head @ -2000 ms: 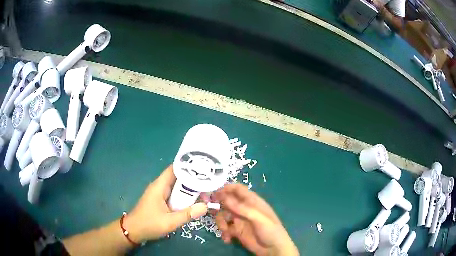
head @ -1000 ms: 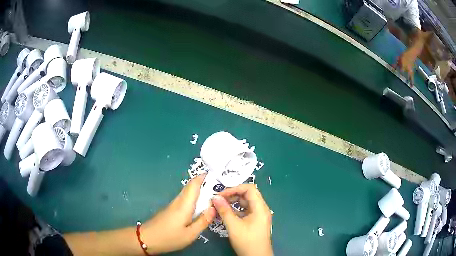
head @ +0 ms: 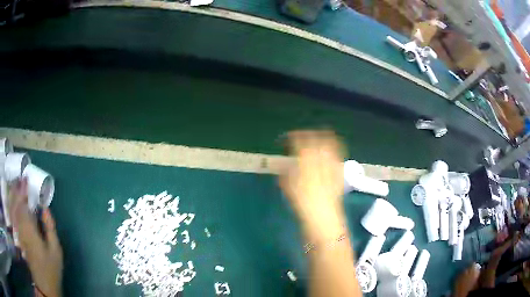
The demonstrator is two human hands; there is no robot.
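A heap of small white plastic clips [head: 151, 246] lies on the green bench, with a few loose ones beside it. My left hand [head: 38, 243] is at the left edge, partly over a white fan body [head: 39, 184] in the left group; whether it grips the fan is unclear. My right hand [head: 314, 174] is blurred, over the cream strip [head: 145, 152] and the belt edge, left of another fan body [head: 363, 180]. Whether it holds anything cannot be told.
More fans [head: 380, 216] lie at the lower right, beside a further cluster [head: 441, 200]. A single fan [head: 431, 126] lies on the dark green belt [head: 192, 110]. Another person's hand [head: 466, 281] shows at the lower right. Boxes and parts stand on the far bench.
The view has swung to the right. My hands have parted, left hand to the left fans and right hand to the belt edge. The fan they held over the clips is gone from there.
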